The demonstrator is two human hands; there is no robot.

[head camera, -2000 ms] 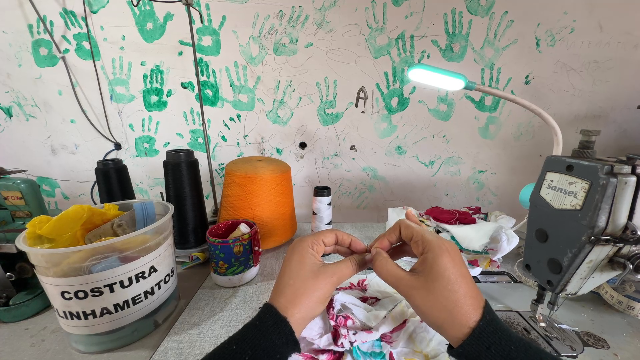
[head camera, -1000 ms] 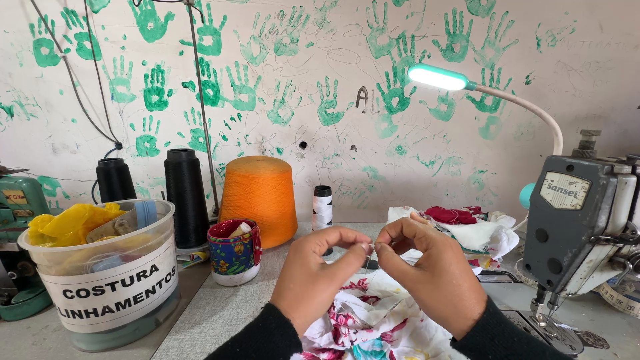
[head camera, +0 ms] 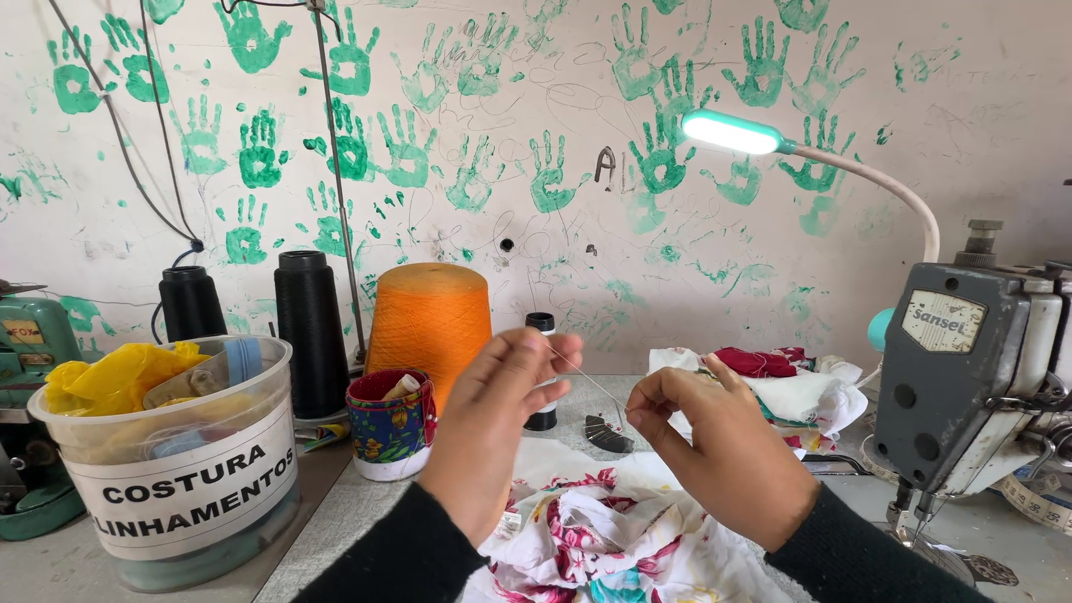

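A thin pale thread [head camera: 590, 378] stretches between my two hands. My left hand [head camera: 502, 419] pinches its upper end between thumb and fingertips, in front of a spool of white thread [head camera: 543, 413] that it partly hides. Slightly lower on the right, my right hand [head camera: 712, 448] pinches the other end; whether a needle is in its fingers, I cannot tell. Beneath both hands lies a crumpled white fabric with pink and turquoise print [head camera: 615, 536].
Left stand a labelled plastic tub [head camera: 180, 494], black thread cones [head camera: 310, 335], an orange thread cone [head camera: 431, 322] and a fabric-covered cup [head camera: 389, 423]. Right are a sewing machine [head camera: 946, 377], a lit lamp [head camera: 733, 132], a measuring tape [head camera: 1043, 498] and folded fabrics [head camera: 779, 389].
My hands were together at the fingertips and have moved apart, with the thread now drawn out between them. A dark fan-shaped thing on the table now shows between the hands.
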